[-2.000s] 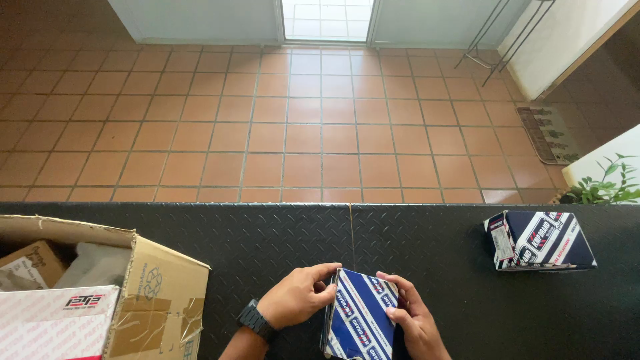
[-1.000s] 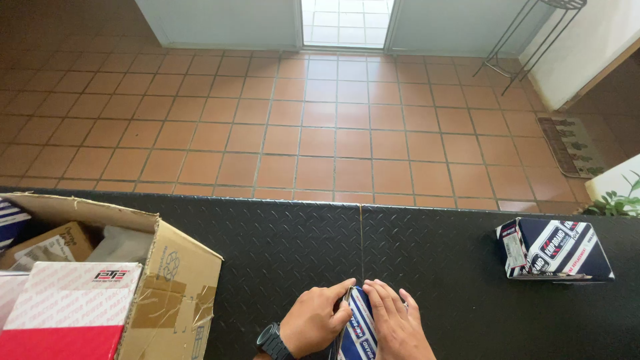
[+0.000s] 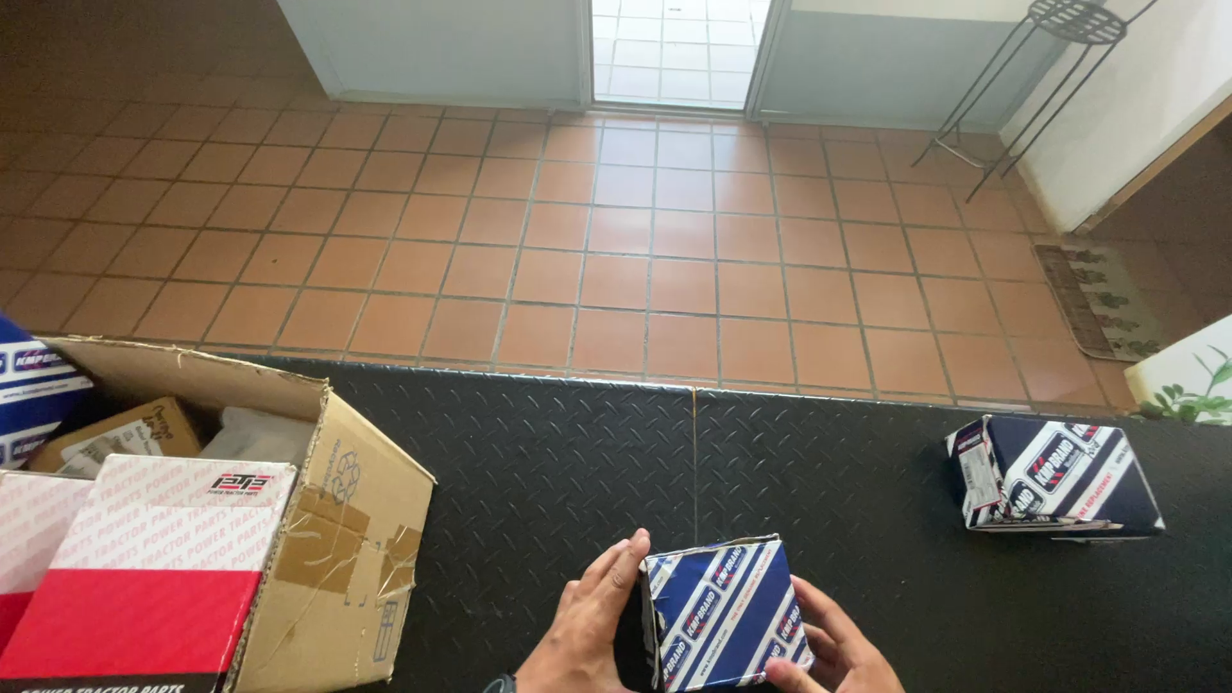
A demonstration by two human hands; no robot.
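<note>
A blue and white KMP Brand cardboard box [image 3: 727, 616] is at the bottom middle of the head view, between my two hands. My left hand [image 3: 589, 621] lies along its left side, thumb side at the upper left corner. My right hand [image 3: 835, 640] grips its right side, with a fingertip over the lower front edge. A second KMP Brand box [image 3: 1059, 478], dented at its left end, rests on the black diamond-plate surface [image 3: 539, 462] to the right.
At left stands an open corrugated carton [image 3: 346, 539] holding a red and white box [image 3: 159, 568], a brown box [image 3: 144, 433], a blue box [image 3: 34, 390] and a wrapped item. Beyond the table edge are floor tiles, a metal stand [image 3: 1076, 21] and a plant [image 3: 1193, 395].
The box between my hands shows a broad printed face, where a second ago my hands covered much of it. My hands have moved apart to its two sides.
</note>
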